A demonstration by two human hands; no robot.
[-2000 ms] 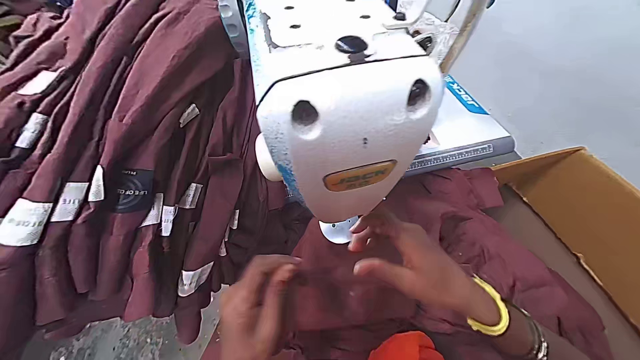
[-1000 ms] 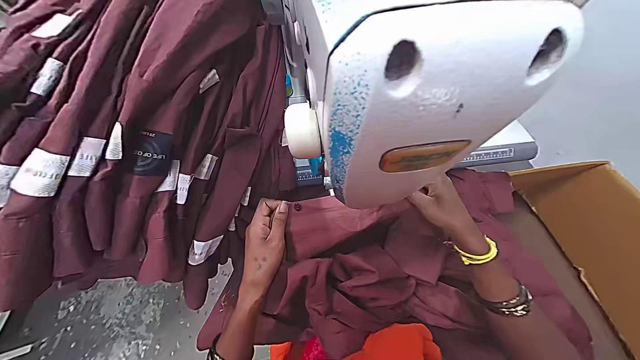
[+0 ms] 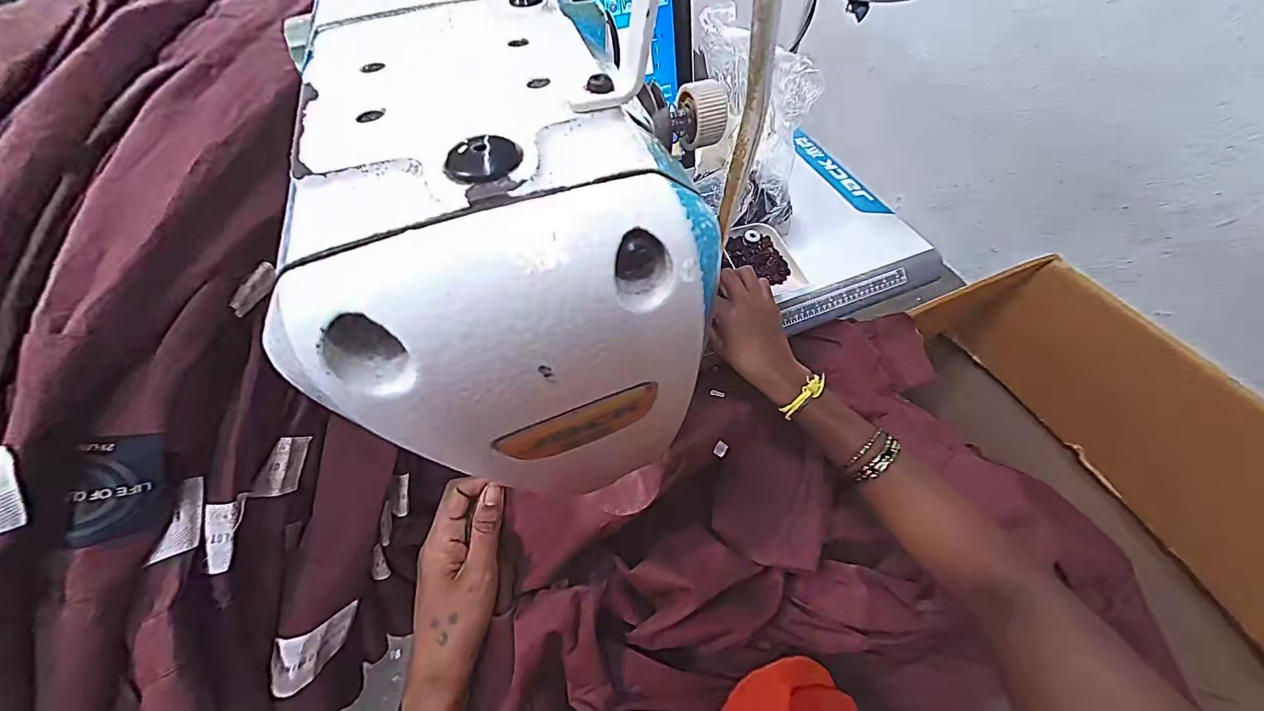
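Observation:
A white Jack sewing machine head [image 3: 494, 326] fills the middle of the view and hides its needle area. Below it lies a maroon garment [image 3: 691, 583], bunched in folds. My left hand [image 3: 462, 553] pinches the garment's edge between thumb and fingers, just under the machine's lower left side. My right hand [image 3: 750, 326] is at the machine's right side, beside a small tray of dark buttons [image 3: 755, 259]; its fingertips are partly hidden, and whether they hold anything cannot be told. A yellow band and beaded bracelets are on the right wrist.
Many maroon garments [image 3: 148, 326] with white labels hang or lie stacked at the left. An open cardboard box [image 3: 1116, 425] stands at the right. A clear plastic bag [image 3: 780, 89] sits behind the tray, and a printed ruler [image 3: 844, 298] runs along the machine bed's edge.
My right hand has moved from the garment under the machine head to beside the button tray. My left hand still pinches the garment's edge. The view has shifted.

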